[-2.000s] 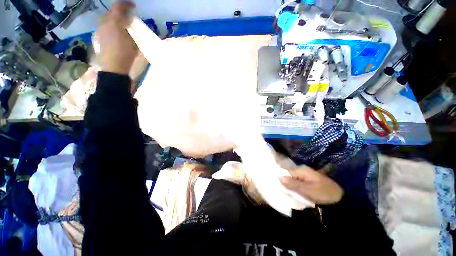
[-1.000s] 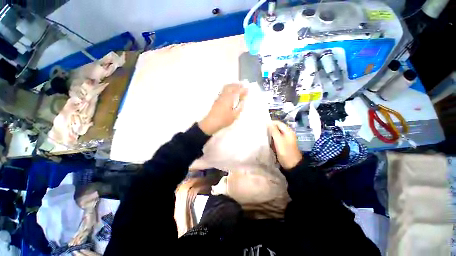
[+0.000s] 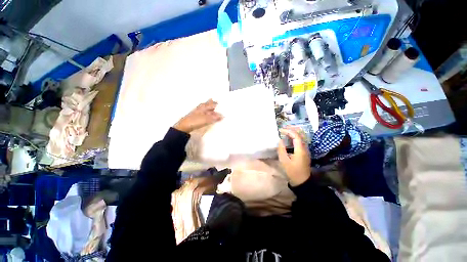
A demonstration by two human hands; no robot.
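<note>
A pale panel, washed out to white, lies in front of the overlock machine and reaches its left end. My left hand rests on the panel's left part, fingers somewhat spread. My right hand is at the panel's right edge below the needle area, fingers curved; whether it pinches the edge cannot be told. The large pale stack lies left of the machine. Peach cloth hangs over my lap below the table edge.
Red and yellow-handled scissors and thread cones are at the right. Gingham strips bunch below the machine front. A folded beige pile is at lower right. Crumpled peach pieces lie on a brown board at left.
Both hands have come from wide apart to the panel by the machine. In the last second my left hand moved left and down, and the panel flattened. The view shifted.
</note>
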